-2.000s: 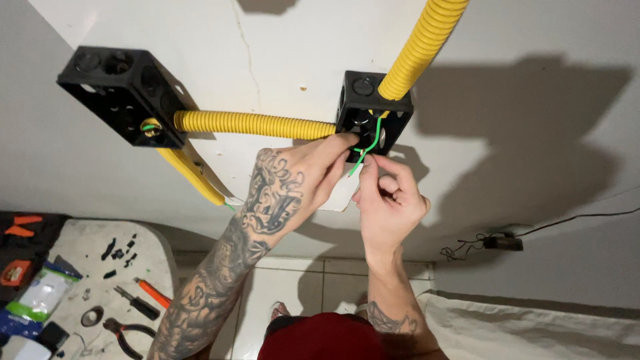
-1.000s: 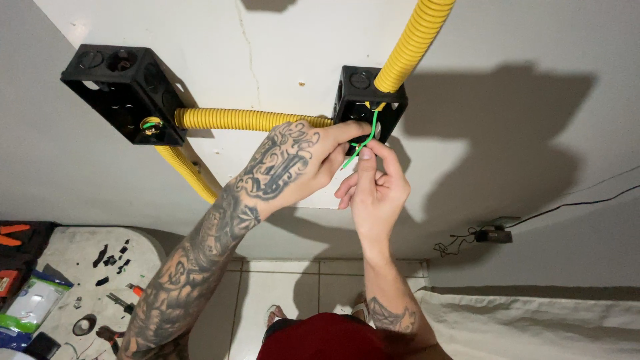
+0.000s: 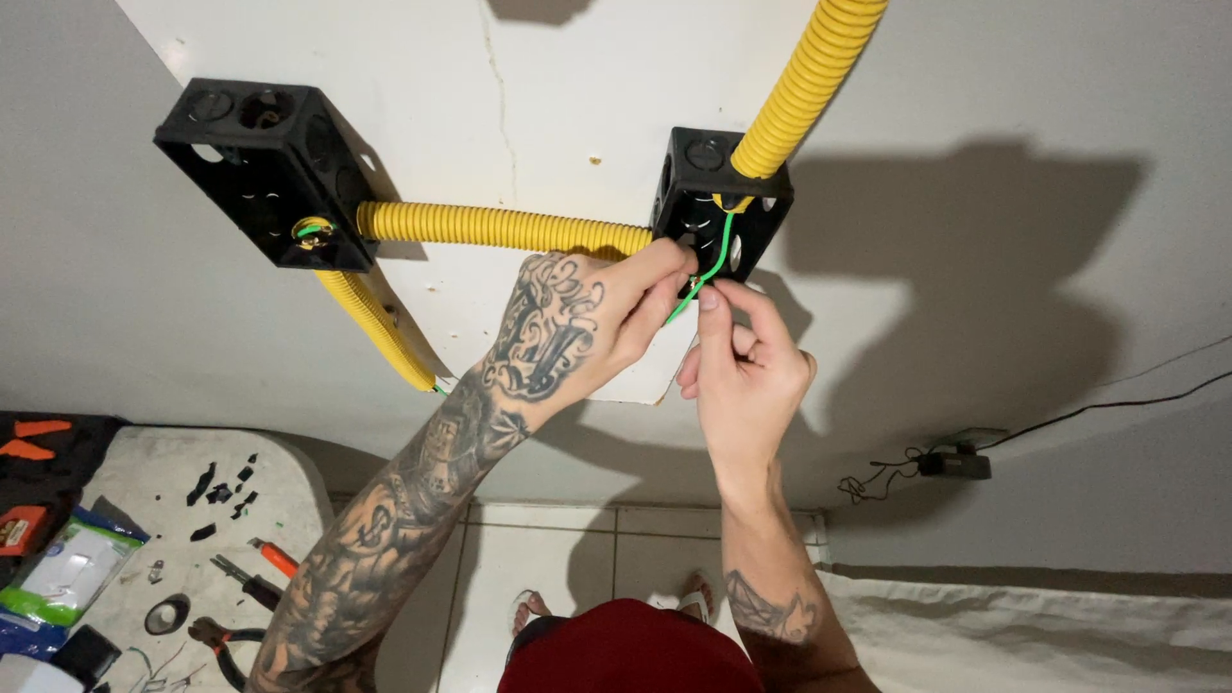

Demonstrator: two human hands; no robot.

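Green insulated wire (image 3: 726, 245) comes out of the yellow corrugated conduit (image 3: 808, 87) at the top of the right black electrical box (image 3: 703, 173). At that box's lower opening, my left hand (image 3: 597, 318) pinches the wire near a bare copper spot. My right hand (image 3: 751, 356) holds the same wire between thumb and forefinger, just beside the left fingertips. The wire's lower end slants down between the two hands. A horizontal yellow conduit (image 3: 500, 228) joins this box to the left black electrical box (image 3: 260, 173), where green wire shows in a lower hole.
On a round table (image 3: 289, 472) at lower left lie pliers (image 3: 226, 645), a roll of tape (image 3: 166, 614), an orange-handled tool (image 3: 277, 558), black scraps and a plastic packet (image 3: 72, 568). A black adapter (image 3: 955, 463) with a cable is by the wall at right.
Both hands stay at the right box. The green wire's lower end, longer below the fingers earlier, now shows between the two hands. The right hand's fingers have shifted slightly along it.
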